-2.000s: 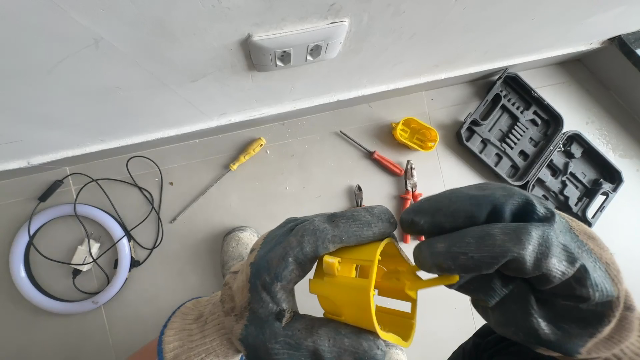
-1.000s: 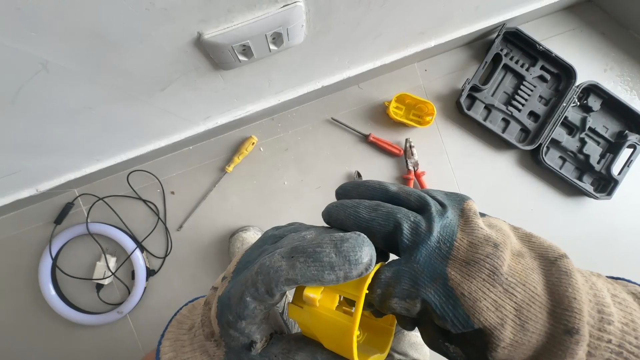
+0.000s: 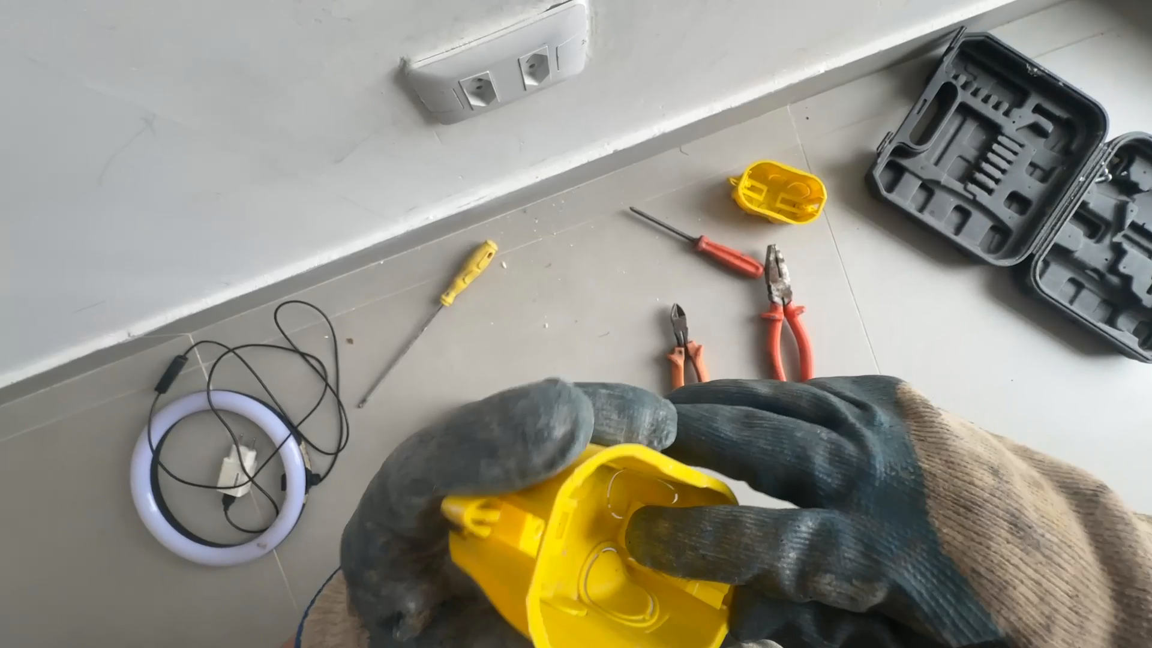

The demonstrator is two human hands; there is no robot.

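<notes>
A yellow plastic electrical box (image 3: 576,558) is held low in front of me, its open side facing up and to the right. My left hand (image 3: 450,504), in a dark coated glove, grips it from the left with fingers over its upper edge. My right hand (image 3: 810,504), gloved the same way, has one finger inside the box, and its other fingers reach past the far rim to the left hand's fingertips. Beyond the hands lie diagonal cutters (image 3: 686,349), combination pliers (image 3: 781,310) and a red-handled screwdriver (image 3: 720,255). The box's lower end is cut off by the frame.
Another yellow electrical box (image 3: 781,193) lies near the wall, below a double socket plate (image 3: 504,65). An open black tool case (image 3: 990,148) is at the right. A yellow-handled screwdriver (image 3: 468,274) and a ring light (image 3: 148,486) with tangled black cable (image 3: 337,396) lie leftward.
The right hand has shifted from the strip-like yellow part at the box's edge to a finger inside the box. The box's opening is turned more toward me. The view has moved.
</notes>
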